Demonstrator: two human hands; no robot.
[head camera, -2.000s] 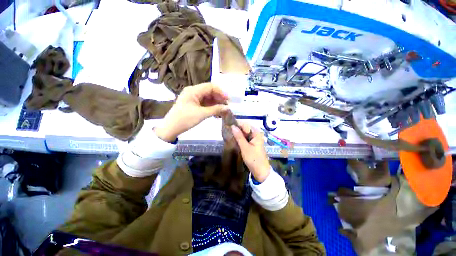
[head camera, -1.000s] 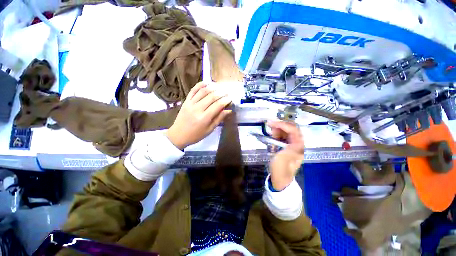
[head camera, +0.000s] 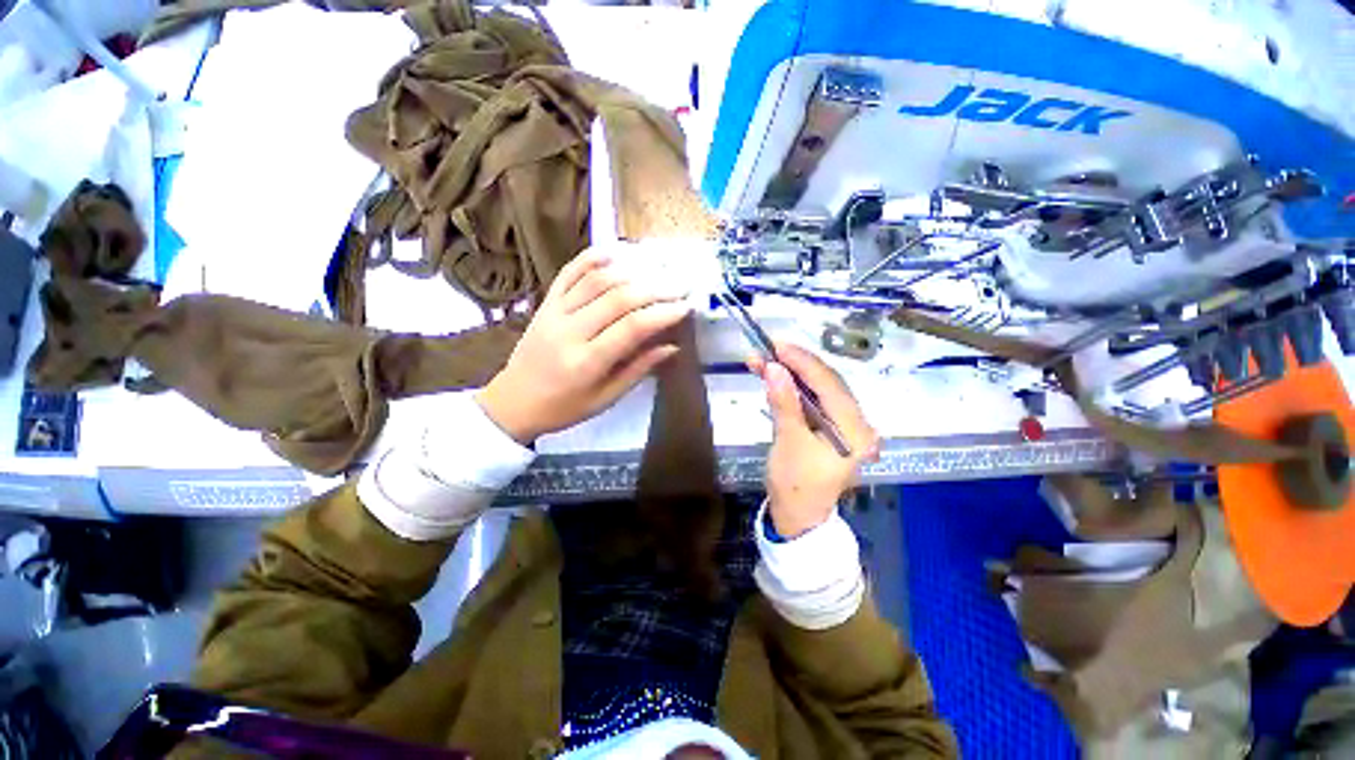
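My left hand (head camera: 587, 345) lies on the brown garment piece (head camera: 679, 431) at the needle area (head camera: 728, 260), fingers together over the cloth; the glare there hides the fingertips' exact grip. The piece hangs over the table's front edge onto my lap. My right hand (head camera: 813, 438) holds silver tweezers (head camera: 788, 374) like a pen, their tip pointing up-left at the needle area. The binding strip (head camera: 966, 339) runs from the roll (head camera: 1314, 462) on the orange disc (head camera: 1263, 542) toward the machine. The white coverstitch machine (head camera: 951, 149) has a blue band.
Brown knit fabric is heaped (head camera: 476, 164) behind my left hand, with more trailing left (head camera: 268, 364). A measuring tape (head camera: 253, 493) runs along the front edge. Metal rods and a toothed grey bracket (head camera: 1263, 349) stand right. Cut pieces (head camera: 1107, 616) lie on the blue bin (head camera: 944, 624) below right.
My right hand let go of the cloth, moved right and took up the tweezers, then brought their tip to the needle area. My left hand moved onto the cloth beside the needle.
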